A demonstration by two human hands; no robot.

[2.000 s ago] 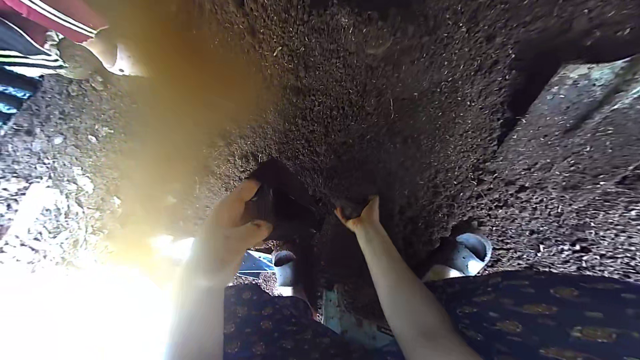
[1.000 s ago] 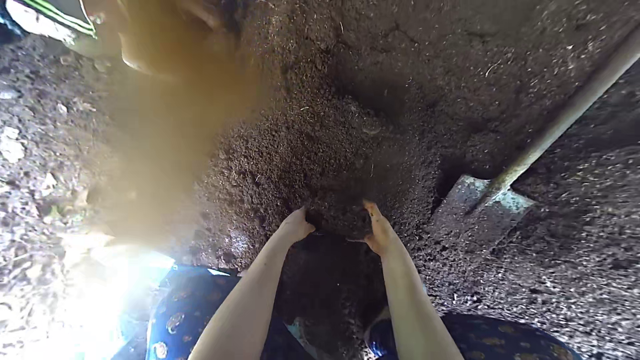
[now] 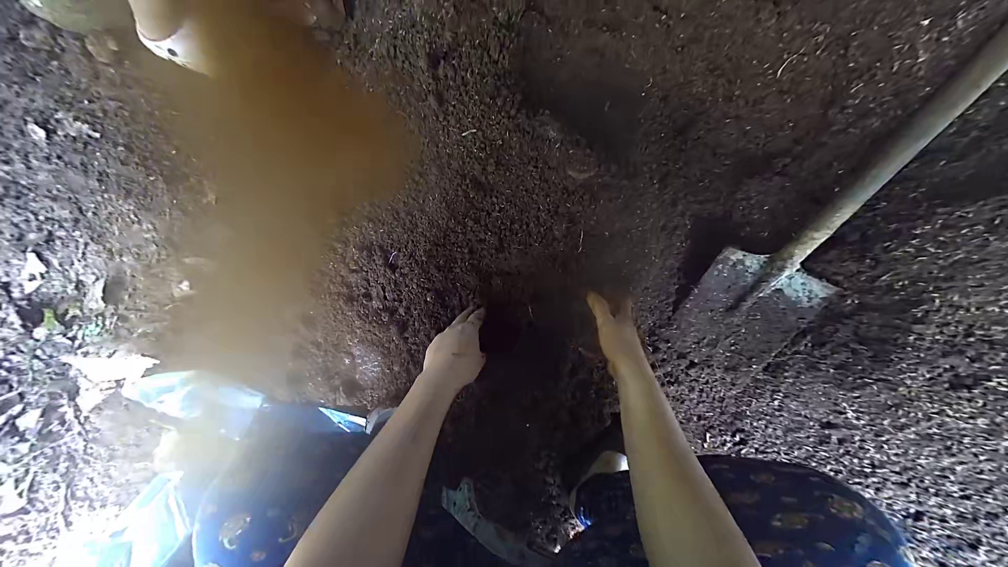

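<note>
My left hand [image 3: 457, 346] rests against loose dark soil [image 3: 472, 213] at the middle of the view, its fingertips touching the earth. My right hand [image 3: 616, 331] is to the right, thumb and fingers spread at the soil. Between the two hands lies a dark, shaded patch of earth where details are hidden. No held object shows in either hand. A shovel [image 3: 756, 303] with a long handle lies on the right, its metal blade partly covered with soil.
Clear plastic sheeting [image 3: 197, 394] lies at the lower left beside my patterned trousers [image 3: 803, 512]. Another person's shoe [image 3: 169, 43] stands at the top left. A brownish blur covers part of the left side. Leaf litter lies at the far left.
Two seconds ago my left hand held a dark container; it no longer shows in that hand. Since one second ago my hands have moved somewhat apart.
</note>
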